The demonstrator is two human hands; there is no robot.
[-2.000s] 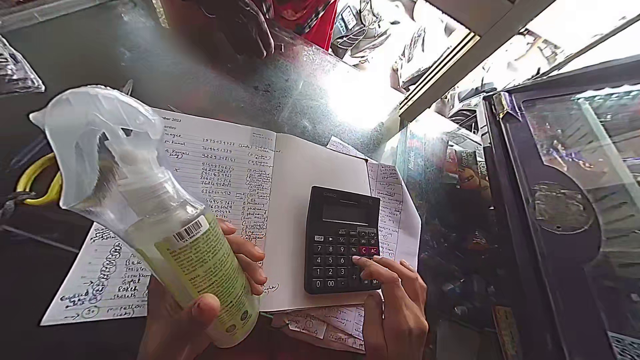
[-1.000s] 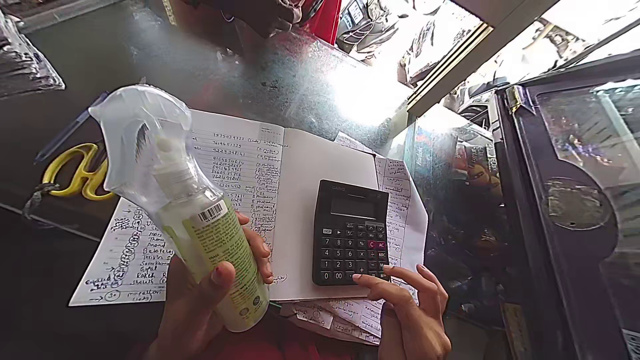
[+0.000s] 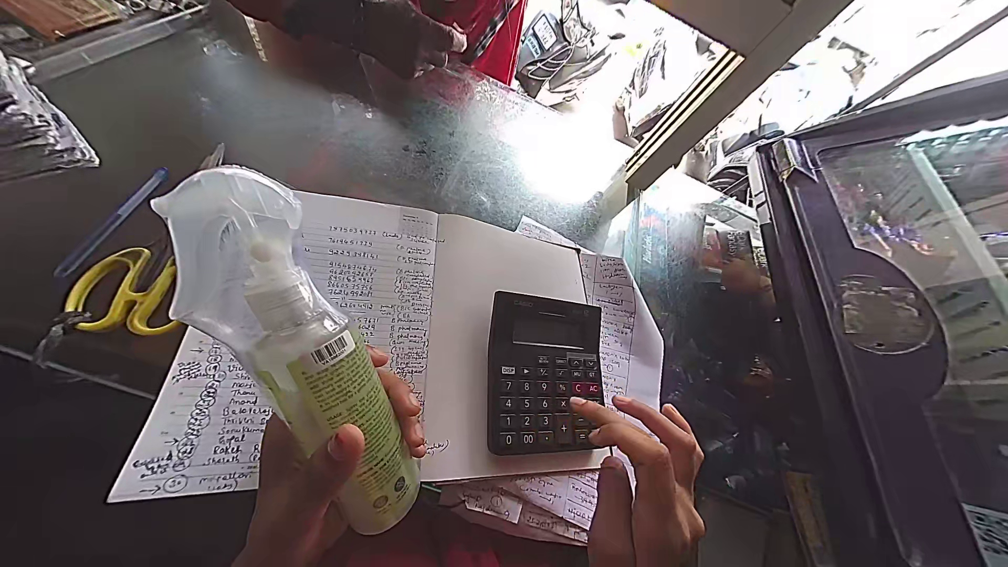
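A green-labelled spray bottle (image 3: 342, 417) with a clear plastic cover over its trigger head is gripped by my left hand (image 3: 331, 472), tilted up to the left. The fingers of my right hand (image 3: 650, 465) are apart and hold nothing; the index fingertip is at the right-hand keys of a black Casio calculator (image 3: 543, 374). That calculator lies on the blank right page of an open notebook (image 3: 472, 276). Handwriting fills the left page, which the bottle partly hides. Folded handwritten papers (image 3: 630, 339) stick out at the notebook's right and bottom edges.
Yellow-handled scissors (image 3: 102, 295) and a blue pen (image 3: 114, 220) lie left of the notebook on the dark glass counter (image 3: 378, 150). A paper stack (image 3: 39, 126) sits at the far left. Across the counter is another person's hand (image 3: 405, 35). A dark-framed glass case (image 3: 850, 315) stands at the right.
My right hand's fingertips have shifted over the keys, from the middle two seconds ago to the bottom row, then up to the right side. My left hand still holds the bottle.
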